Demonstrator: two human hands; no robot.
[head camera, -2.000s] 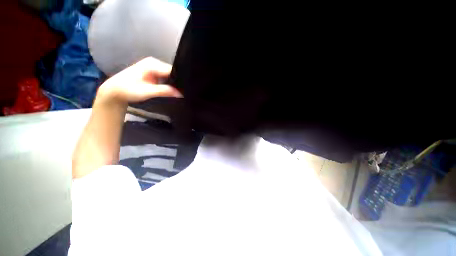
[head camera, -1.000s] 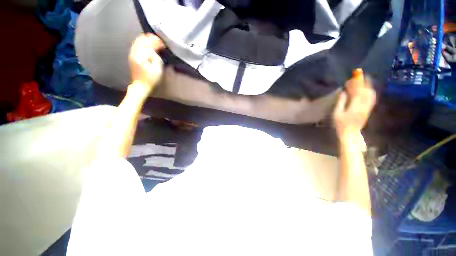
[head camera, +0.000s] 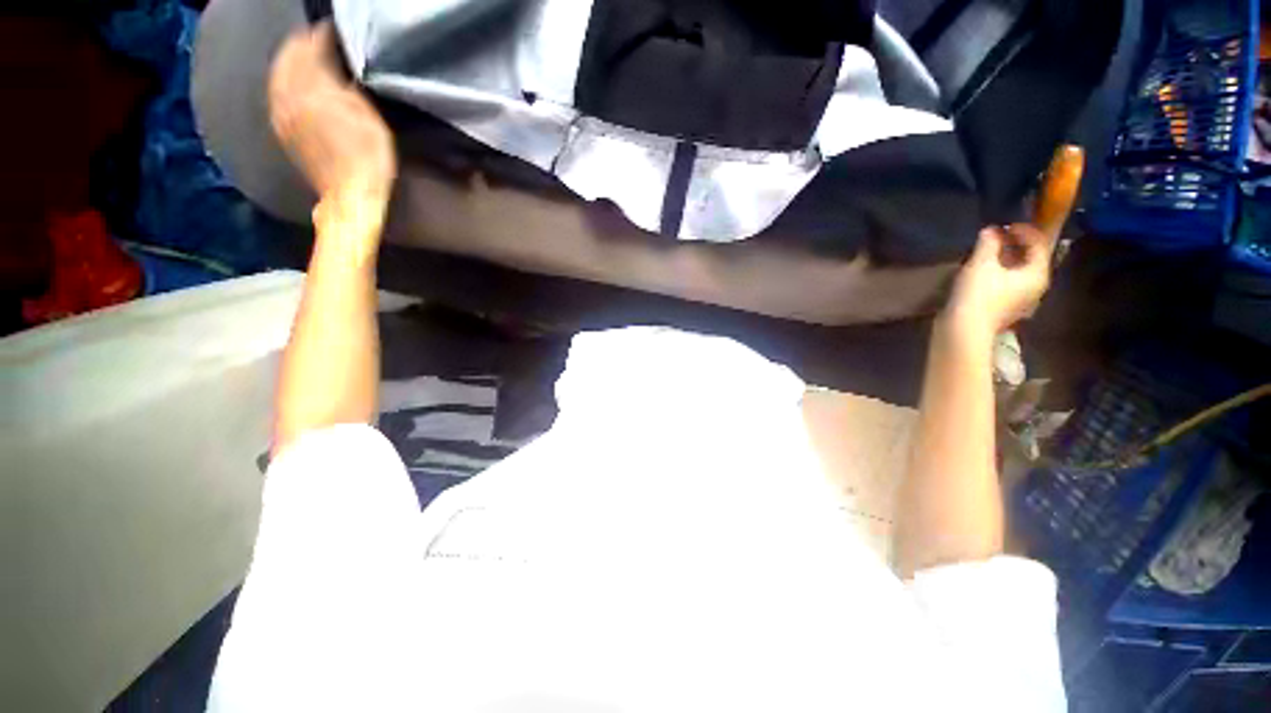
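Note:
A black garment (head camera: 892, 202) with light grey-white lining (head camera: 558, 49) lies open over the padded pressing table (head camera: 230, 105). A dark seam line runs down the middle of its near edge. My left hand (head camera: 330, 123) is at the garment's left edge, over the pad; it is blurred, and its grip cannot be told. My right hand (head camera: 998, 279) is curled at the lower end of the iron's orange-brown handle (head camera: 1061, 192), right of the garment. The soleplate cannot be made out.
A white curved surface (head camera: 126, 418) stands at left, with a red bag (head camera: 91, 265) and blue cloth (head camera: 188, 174) behind it. Striped-looking cloth (head camera: 432, 411) lies low at left. Blue crates (head camera: 1185, 126) are at right.
The black garment came down from in front of the camera and now lies on the pad. My left hand has moved left and up. My right hand came into view, and the orange-brown handle has shifted right.

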